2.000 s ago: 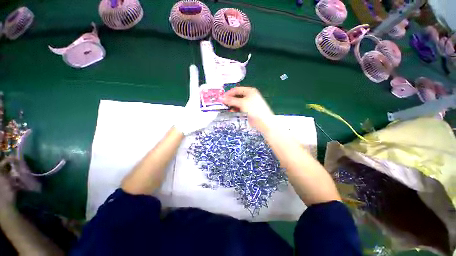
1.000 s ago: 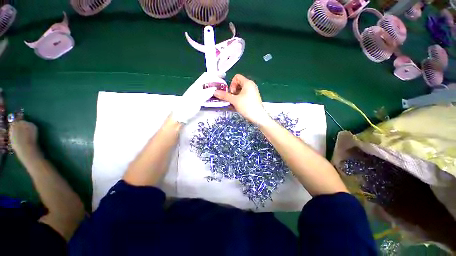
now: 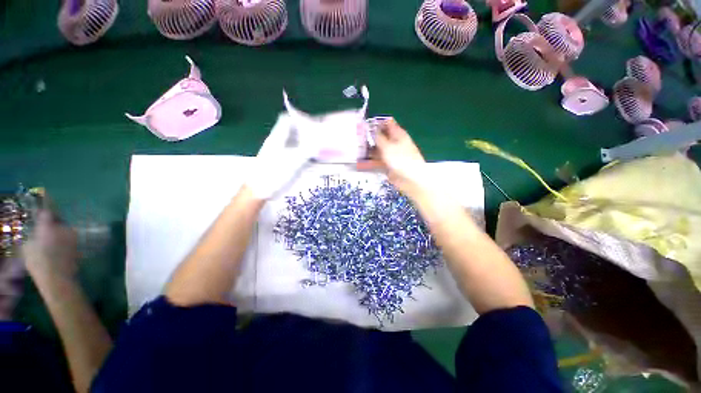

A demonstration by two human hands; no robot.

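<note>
A pale pink fan base (image 3: 338, 132) with two curved arms pointing up is held between both hands above the paper's far edge. My left hand (image 3: 278, 153), in a white glove, grips its left side. My bare right hand (image 3: 393, 150) has its fingers on the right end, at a small pinkish part that is blurred. Whether a small metal piece is between these fingers cannot be told. A pile of silvery wire pieces (image 3: 361, 242) lies on the white paper (image 3: 192, 238) just below the hands.
Another pink base (image 3: 184, 113) lies on the green surface (image 3: 84, 138) at left. Fan heads (image 3: 446, 27) line the far side. An open woven sack (image 3: 615, 199) with a yellow string is at right. Another person's hand (image 3: 52, 242) is at far left by brass-coloured parts.
The held base has turned from upright, its long arm pointing away, to lying sideways with two arms up. My left hand has shifted left. Fans and the loose base beyond have moved in view.
</note>
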